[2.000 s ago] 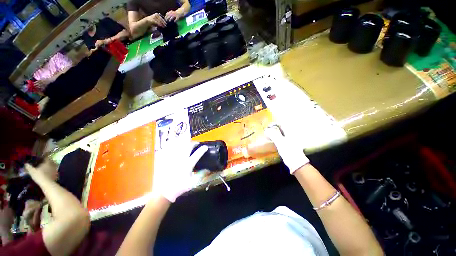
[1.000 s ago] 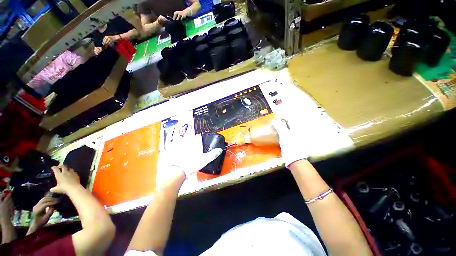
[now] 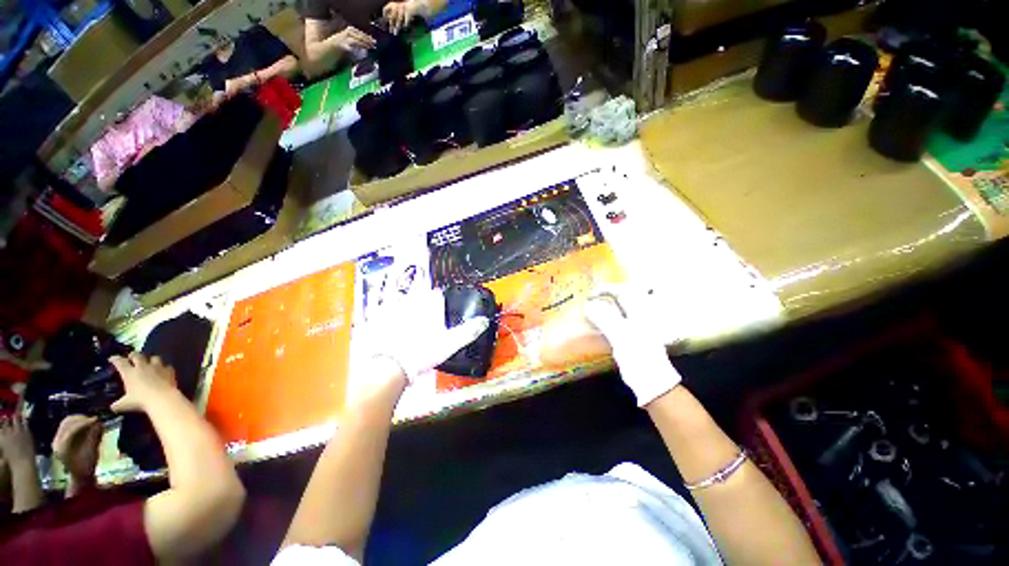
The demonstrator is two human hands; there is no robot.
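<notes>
My left hand (image 3: pixel 418 337), in a white glove, holds a glossy black housing (image 3: pixel 469 329) on its side over the printed orange and black mat (image 3: pixel 575 282). Thin pale strands show at the housing's right side. My right hand (image 3: pixel 627 337), also gloved white, is right of the housing and apart from it. It is around a tan rounded tool or bottle (image 3: pixel 570 344), whose narrow end points left toward the housing. Glare blurs the glove fingers.
A tray of black housings (image 3: pixel 465 161) stands beyond the mat, beside crumpled plastic (image 3: pixel 607 119) and a metal post. Upright black housings (image 3: pixel 836 82) stand at upper right. A red-edged bin (image 3: pixel 792 470) is lower right. Another worker's arm (image 3: pixel 183 442) is at left; others are opposite.
The housing moved slightly right and turned over the last two seconds. My right hand came left toward it, then moved back and down. The neighbour's hands at left moved up onto dark parts.
</notes>
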